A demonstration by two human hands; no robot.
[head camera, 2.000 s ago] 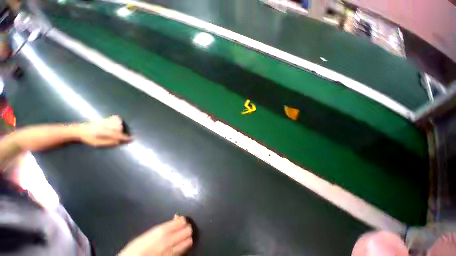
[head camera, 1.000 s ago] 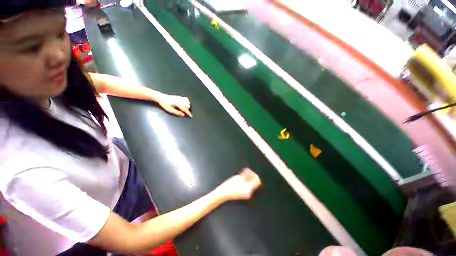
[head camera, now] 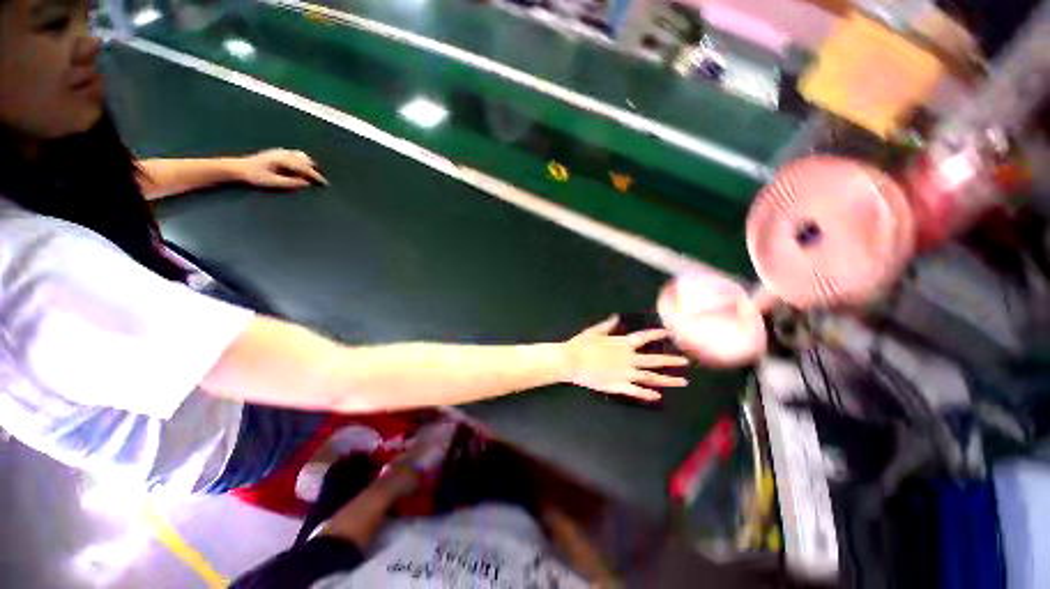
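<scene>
A blurred forearm with a dark sleeve, which looks like mine, comes in at the lower left. My left hand (head camera: 417,458) is low beside the bench edge, over the red stool (head camera: 282,489); its fingers and anything in it cannot be made out. My right hand is not in view. A pink desk fan (head camera: 829,236) with a round pink base (head camera: 712,320) is tilted in the picture at the bench's right end. A neighbour's hand (head camera: 622,362) is spread on the dark bench (head camera: 426,259), its fingertips close to the fan base.
The person in a white shirt (head camera: 104,311) sits at left, other hand on the bench. Small yellow (head camera: 557,170) and orange (head camera: 621,181) scraps lie on the green belt. A red stick (head camera: 702,458), white power strip (head camera: 800,472) and cables are at lower right; yellow paper (head camera: 869,71) is behind.
The view has swung right and down, bringing in the fan, power strip and my forearm. The neighbour's nearer hand, closed before, is now spread by the fan base.
</scene>
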